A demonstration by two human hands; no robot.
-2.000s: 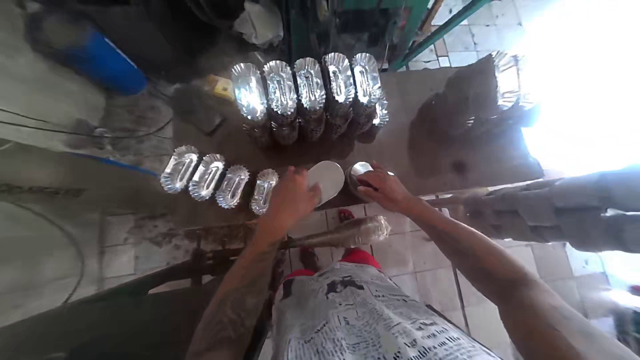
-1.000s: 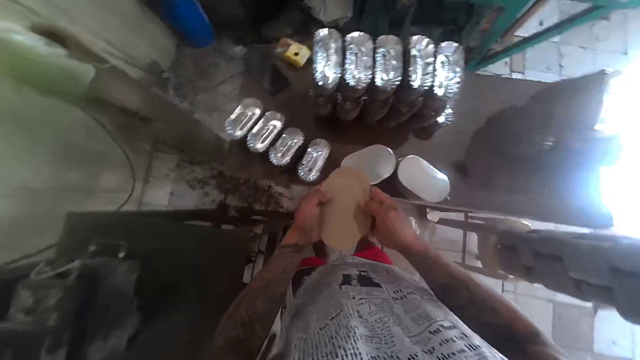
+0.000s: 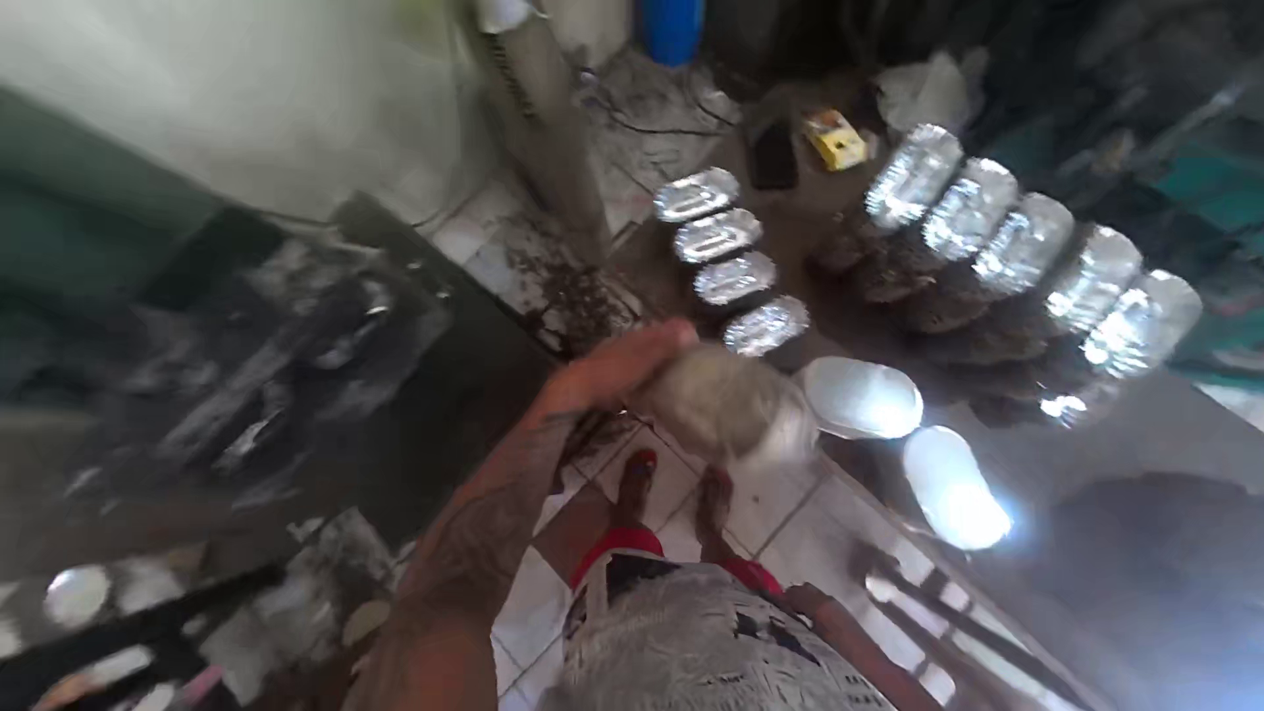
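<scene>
My left hand (image 3: pixel 632 365) reaches up at the centre, its fingers against a blurred, rounded beige object (image 3: pixel 726 405); whether it grips this is unclear. My right hand (image 3: pixel 805 602) is low, beside my thigh and apart from that object. Right of the beige object, two pale oval pieces lie near the table edge, one upper (image 3: pixel 859 395) and one lower (image 3: pixel 953 489). Small oval foil trays (image 3: pixel 731 278) form a row above my left hand. Several stacks of foil trays (image 3: pixel 1022 242) stand at the upper right.
A yellow box (image 3: pixel 836 140) and a dark flat object (image 3: pixel 773 155) lie beyond the row of trays. The table edge (image 3: pixel 889 504) runs diagonally at the lower right. A dark, cluttered surface (image 3: pixel 296 346) is on the left. My feet are on the tiled floor (image 3: pixel 780 494) below.
Both hands were on a beige oval piece a second ago; now they are apart, with my right hand down by my thigh. The view has turned strongly.
</scene>
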